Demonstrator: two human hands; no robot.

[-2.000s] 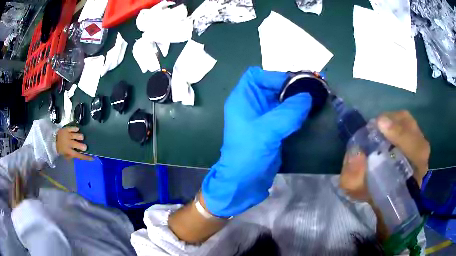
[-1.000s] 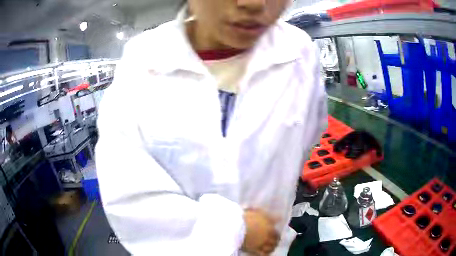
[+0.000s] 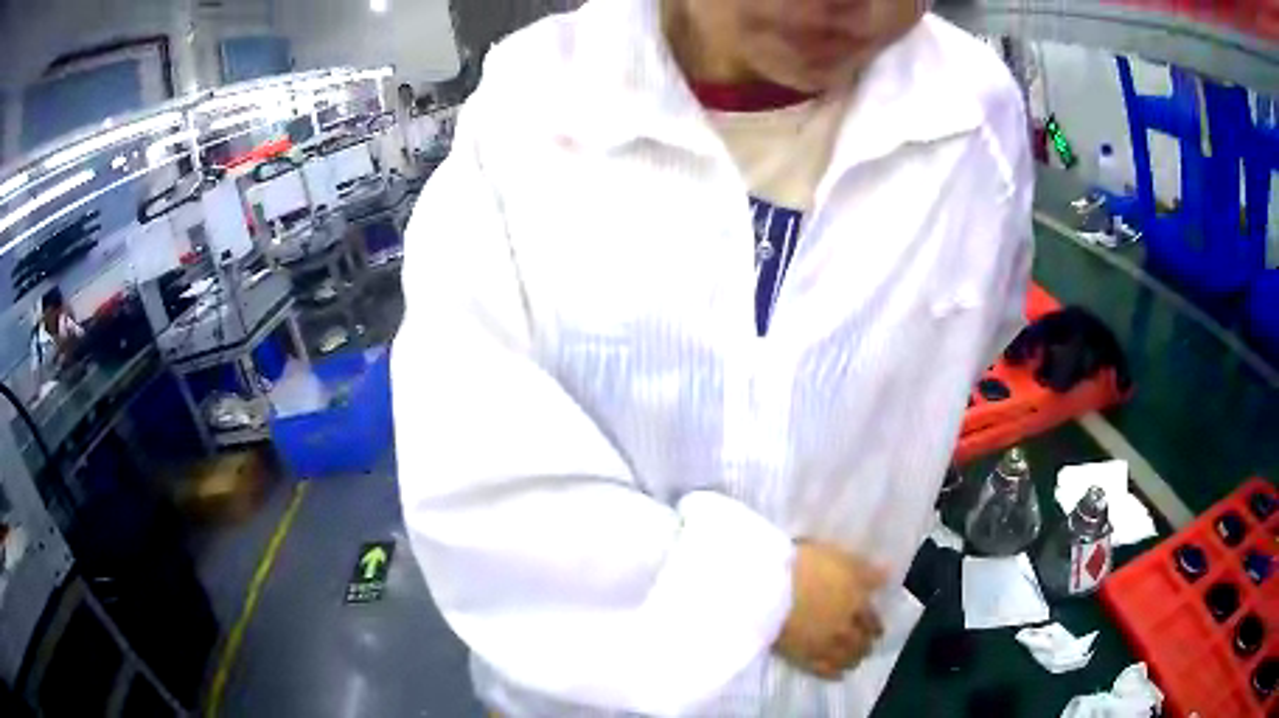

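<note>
Neither of my hands is in the picture. A person in a white work coat stands close in front and fills the middle; one bare hand of theirs is at the coat front. To the right, a red-orange tray with round pockets holds several round black units. A clear squat bottle and a clear bottle with a red diamond label stand left of that tray. White wiping paper lies by the bottles.
A second red-orange tray bears a dark bundle. Blue stools or frames stand at the upper right. At left are a blue bin, a cardboard box, workstations, a yellow floor line and a green arrow floor sign.
The view has turned from the bench to the standing person; my hands, the held black unit and the tool have left the picture. Since one second ago, the person and trays have shifted right in view.
</note>
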